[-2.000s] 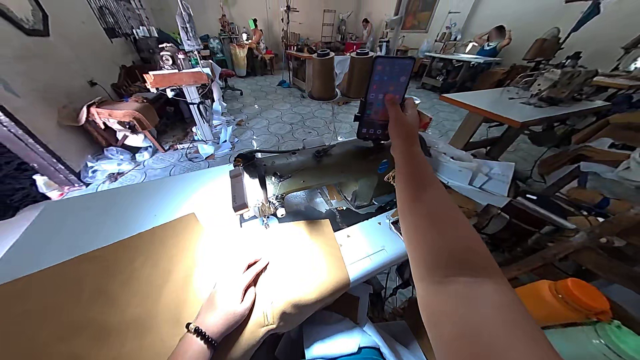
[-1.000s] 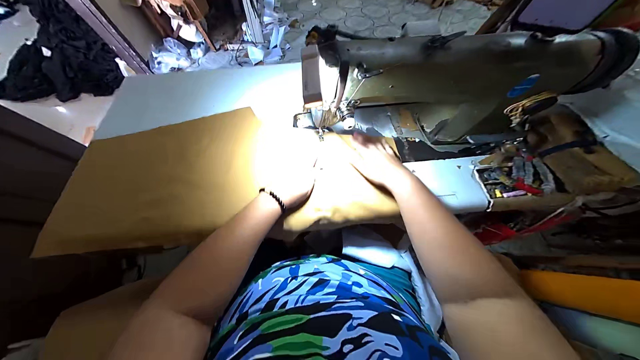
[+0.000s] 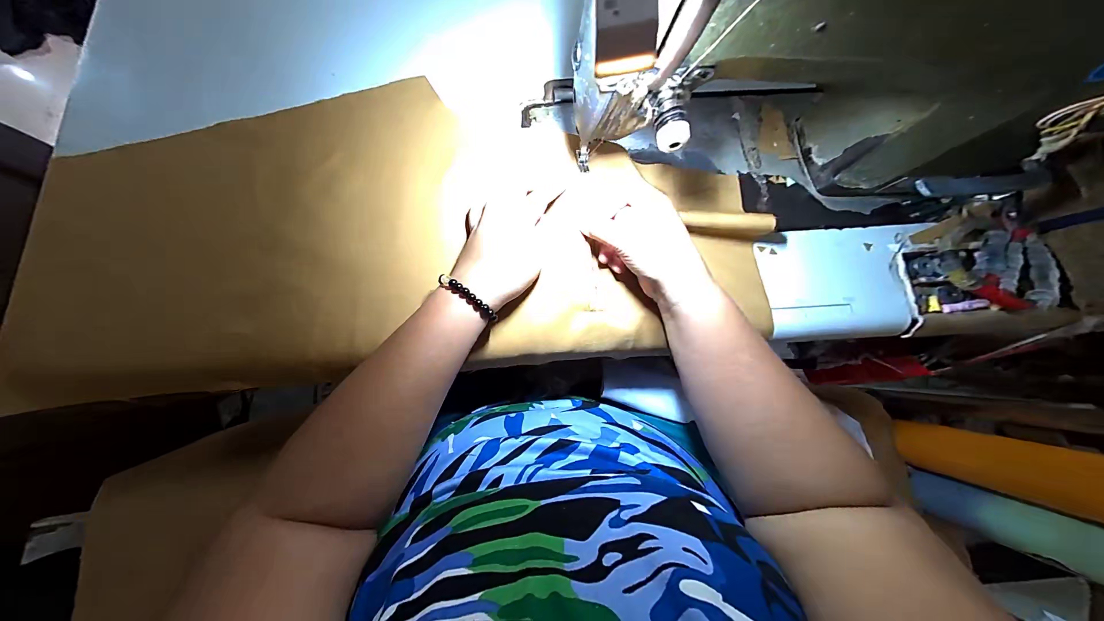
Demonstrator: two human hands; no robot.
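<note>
Tan fabric [image 3: 241, 250] lies across the white table of a sewing machine [image 3: 862, 78]. The machine's presser foot [image 3: 583, 159] stands over the fabric, in strong glare. My left hand [image 3: 509, 237], with a black beaded bracelet [image 3: 468, 298] at the wrist, rests on the fabric just left of and below the foot; its fingertips are washed out by the light. My right hand [image 3: 647, 237] is on the fabric below and right of the foot, its fingers curled inward near a small slit or seam. Whether it pinches the cloth is unclear.
An open compartment of small bobbins and coloured bits [image 3: 983, 276] is set in the table's right side. An orange roll [image 3: 1000, 457] and a pale green roll [image 3: 1009, 517] lie at the lower right. A metal guide [image 3: 548, 103] stands left of the needle area.
Two seconds ago my right hand held up a phone; one second ago it was on the fabric without it. Its fingers have since curled inward. The view has moved down and closer.
</note>
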